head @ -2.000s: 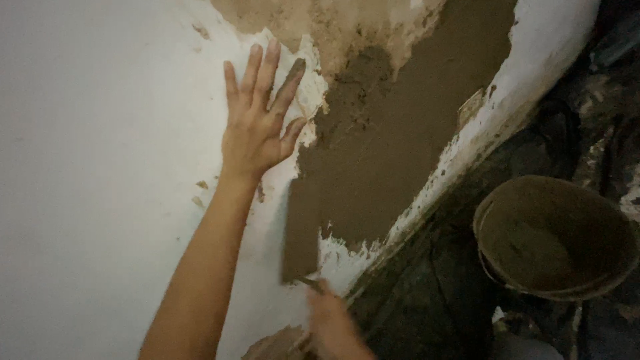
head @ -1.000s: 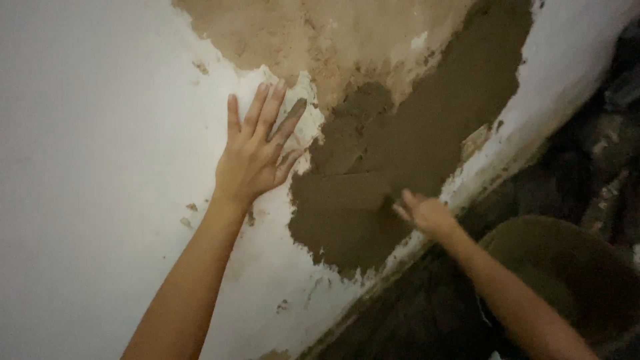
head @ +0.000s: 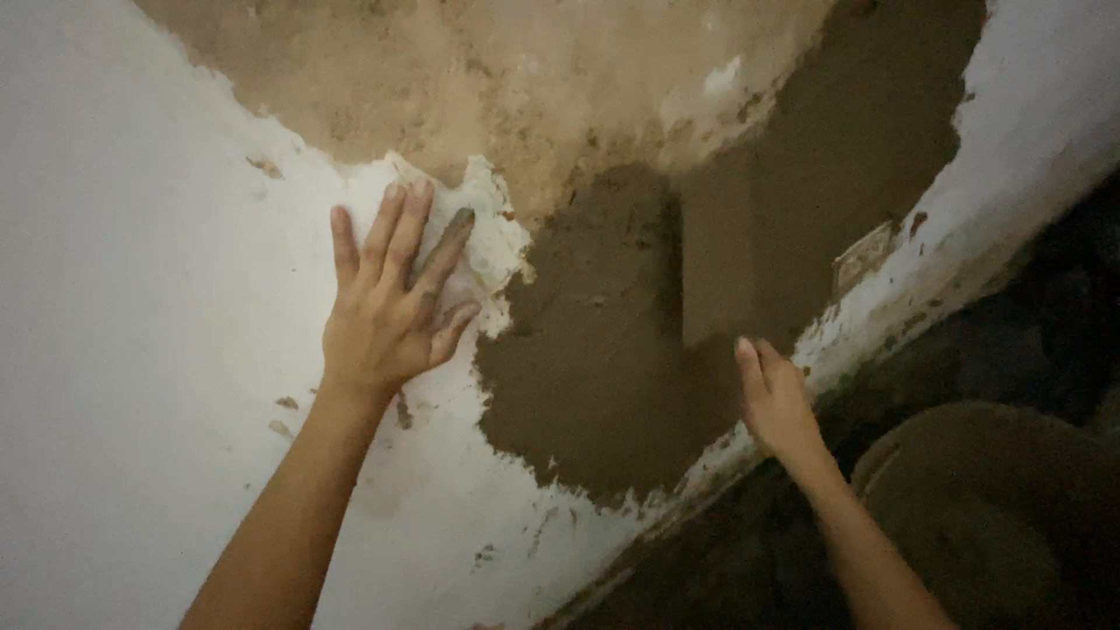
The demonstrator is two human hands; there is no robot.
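Observation:
My left hand (head: 385,302) lies flat with spread fingers on the white painted wall (head: 131,306), beside a ragged edge of flaking paint; grey mortar coats its index finger. My right hand (head: 774,394) is closed on the handle of a plastering trowel (head: 717,262), whose long blade lies against the dark wet mortar (head: 595,385). The blade is blurred and mortar-coloured, and the handle is mostly hidden by the fingers. Above the mortar shows a bare tan patch (head: 437,79) of the wall.
A round bucket (head: 962,507) stands in shadow at the lower right, close to my right forearm. The wall's lower edge (head: 630,569) runs diagonally up to the right, with a dark floor area beyond it. A small chipped spot (head: 862,254) interrupts the paint beside the mortar.
My right hand and the trowel have moved from the mortar's lower end up and to the right across it. My left hand has stayed on the wall. The view has shifted somewhat.

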